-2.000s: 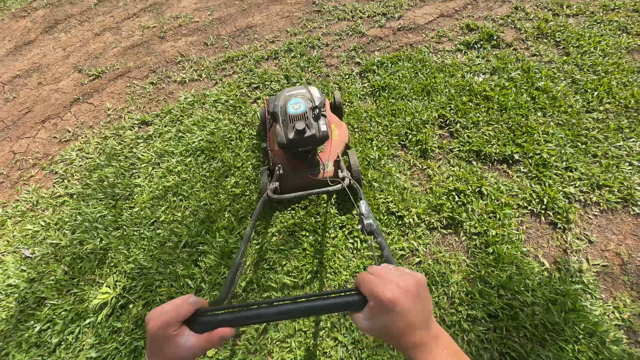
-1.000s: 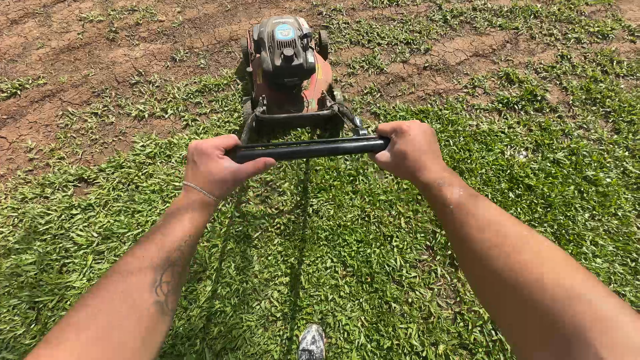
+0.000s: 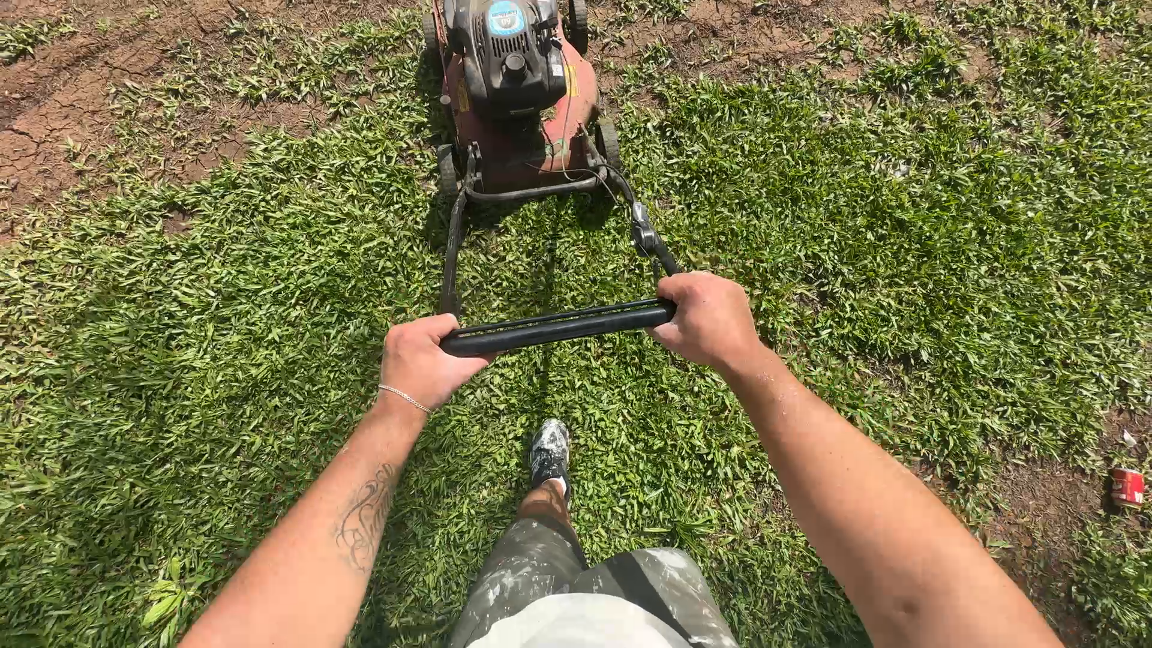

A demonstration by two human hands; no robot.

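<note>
In the head view a push lawn mower with a worn red deck (image 3: 576, 90) and a black engine (image 3: 513, 67) stands on the grass at the top. Its black handlebar (image 3: 558, 328) crosses the middle of the view, a little higher at its right end. My left hand (image 3: 425, 360) is closed around the left end of the bar, and my right hand (image 3: 706, 317) around the right end. A thin control bar runs along the top of the handlebar. A cable (image 3: 621, 184) hangs near the mower's right handle tube. The blades are hidden under the deck.
Green grass (image 3: 252, 297) surrounds the mower, with bare cracked soil (image 3: 54, 117) at the upper left. A red can (image 3: 1127, 487) lies at the right edge beside a soil patch (image 3: 1044, 513). My shoe (image 3: 550, 450) is on the grass below the handlebar.
Both hands have stayed on the handlebar. The view has shifted; my legs and the red can now show. The handle tubes, mostly hidden behind the bar one second ago, are visible again.
</note>
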